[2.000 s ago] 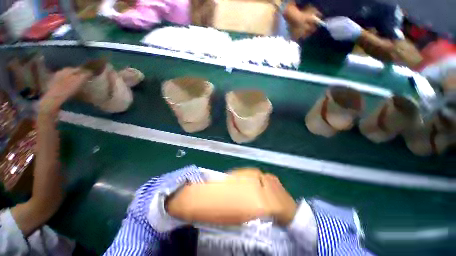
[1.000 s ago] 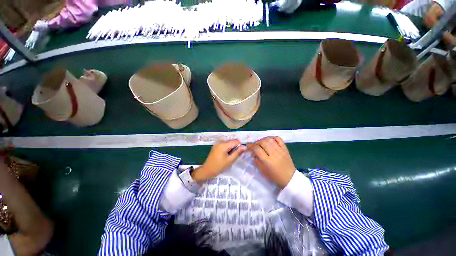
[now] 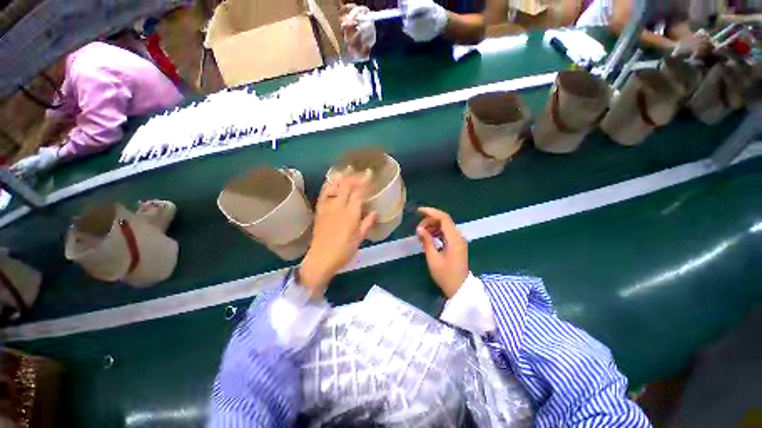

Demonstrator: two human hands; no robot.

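Note:
My left hand (image 3: 337, 230) is at the near left rim of a beige cup-shaped housing (image 3: 386, 194), fingers spread over its opening. Whether it grips the rim is unclear. My right hand (image 3: 444, 253) is just right of and nearer than this housing, index finger and thumb bent close together. A sticker label at its fingertips is too small to make out. White label sheets (image 3: 376, 351) with a grey printed grid lie in front of me, under my forearms, with a crumpled clear plastic bag (image 3: 499, 389) at their right.
Another housing (image 3: 269, 209) stands just left, and one with a red-brown strap (image 3: 125, 247) farther left. Several strapped housings (image 3: 491, 138) stand to the right. A pile of white rods (image 3: 242, 117) and a cardboard carton (image 3: 263, 43) are across the line. A person in pink and gloved hands are there.
My hands have parted from above the sheets. My left hand has moved up to the housing; my right has moved slightly right. The view has tilted, and the right-hand housings appear closer to the middle.

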